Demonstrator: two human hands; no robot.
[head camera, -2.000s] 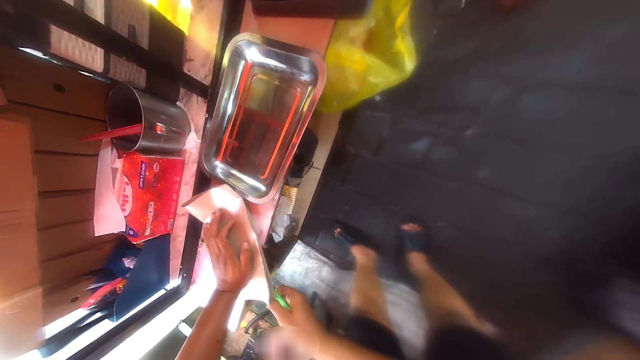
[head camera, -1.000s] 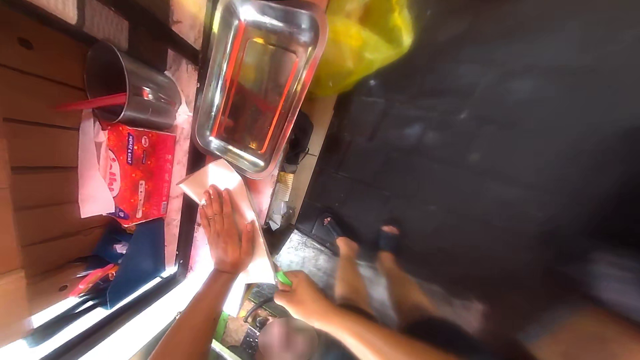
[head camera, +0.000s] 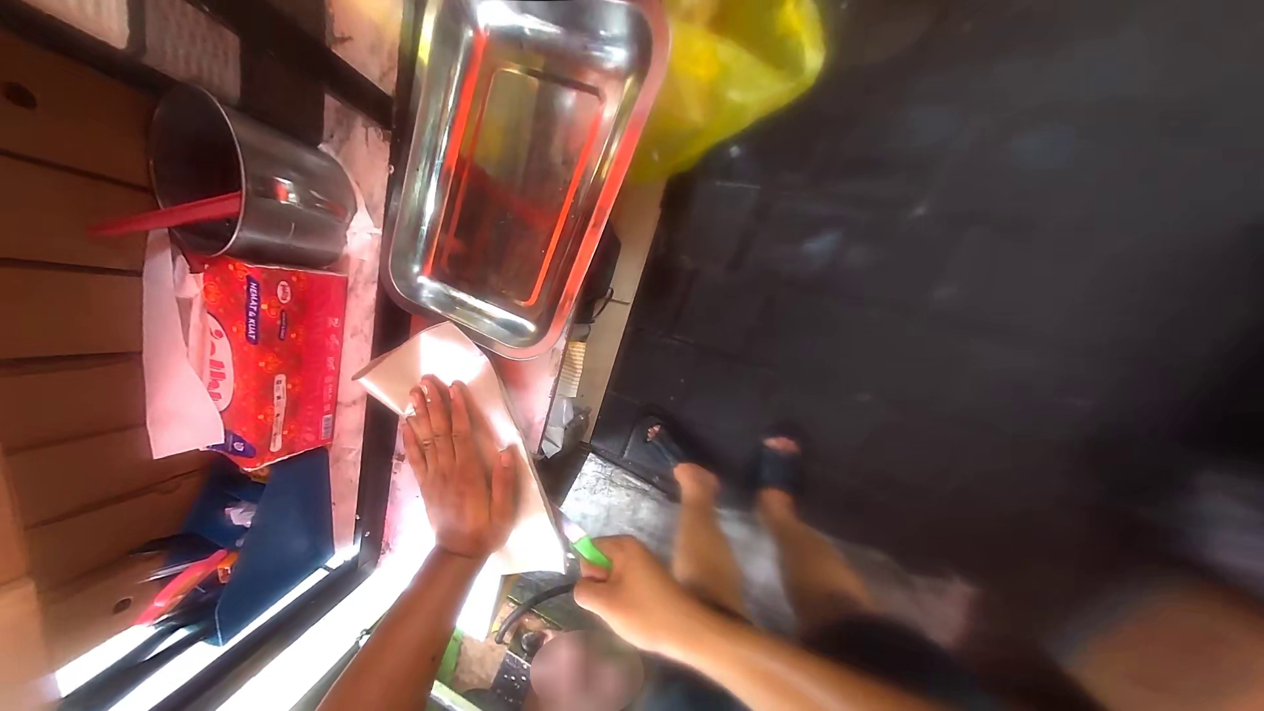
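Observation:
My left hand (head camera: 459, 474) lies flat, fingers spread a little, on a folded sheet of brown-white paper (head camera: 528, 538) at the counter's edge. My right hand (head camera: 632, 592) is closed on the green handle of a knife (head camera: 592, 551); its blade runs along or under the paper's right edge, mostly hidden. Just above the paper stands a rectangular stainless steel tray (head camera: 538, 351), its inside shiny with red reflections.
Left of the tray are a steel cup (head camera: 296, 207) with a red utensil (head camera: 188, 212), a red tissue pack (head camera: 286, 365) and a dark blue holder (head camera: 281, 543). A yellow plastic bag (head camera: 731, 79) hangs at the tray's right. My sandalled feet (head camera: 780, 459) are on the floor.
The view has shifted, so the tray sits higher in the picture. Both hands keep about the same places at the paper, the left flat on it and the right on the knife.

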